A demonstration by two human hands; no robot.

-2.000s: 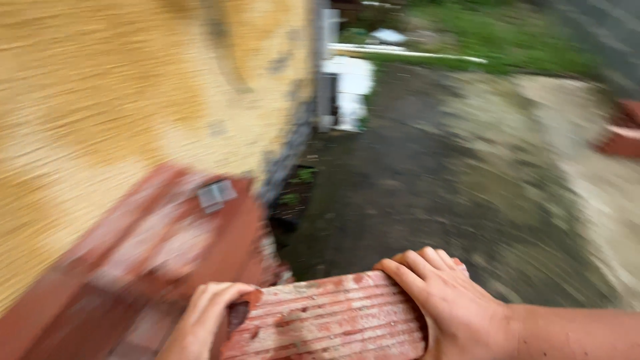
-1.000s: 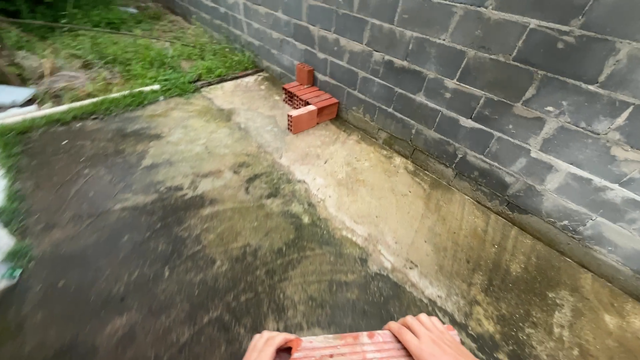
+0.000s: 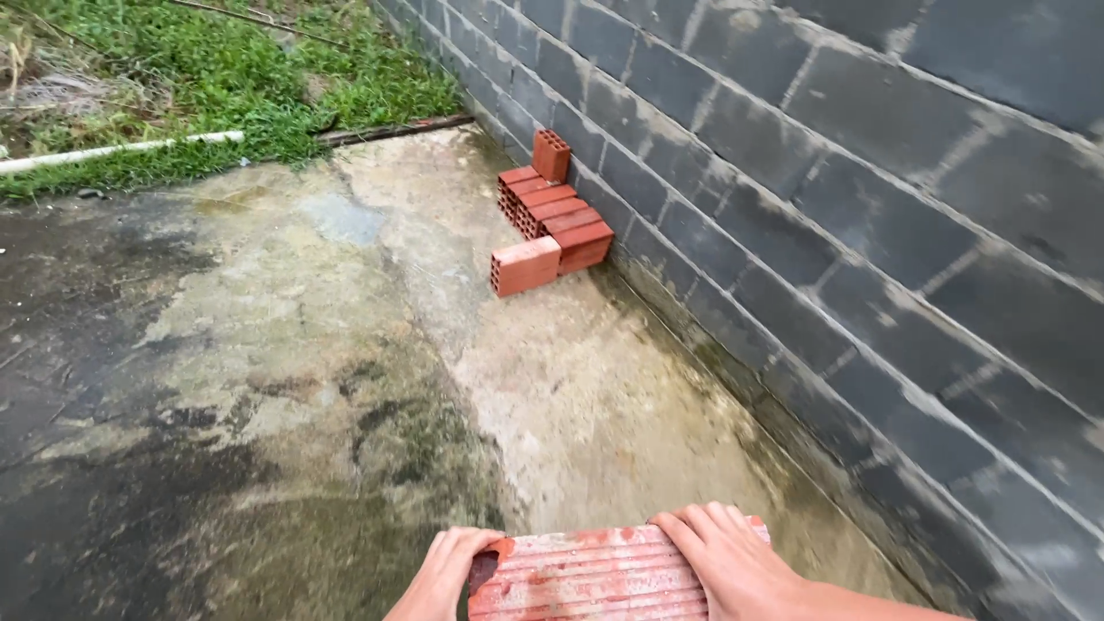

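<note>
A ridged red hollow clay brick (image 3: 591,573) with whitish residue is held at the bottom of the view. My left hand (image 3: 448,569) grips its left end, beside a dark broken opening. Over its right end curl the fingers of my right hand (image 3: 729,552). Farther ahead, a row of hollow clay bricks (image 3: 556,211) lies on the concrete against the wall. One brick (image 3: 551,155) stands upright at the row's far end, and another brick (image 3: 528,266) juts out to the left at the near end.
A grey concrete-block wall (image 3: 776,198) runs along the right side. The stained concrete slab (image 3: 552,388) extends forward to grass (image 3: 224,78), where a white pipe (image 3: 121,152) lies at the left and a dark board (image 3: 392,131) edges the slab.
The view has swung right, away from the yellow wall and the brick stack beside it, and the bricks by the block wall now appear nearer. Both hands still hold the brick.
</note>
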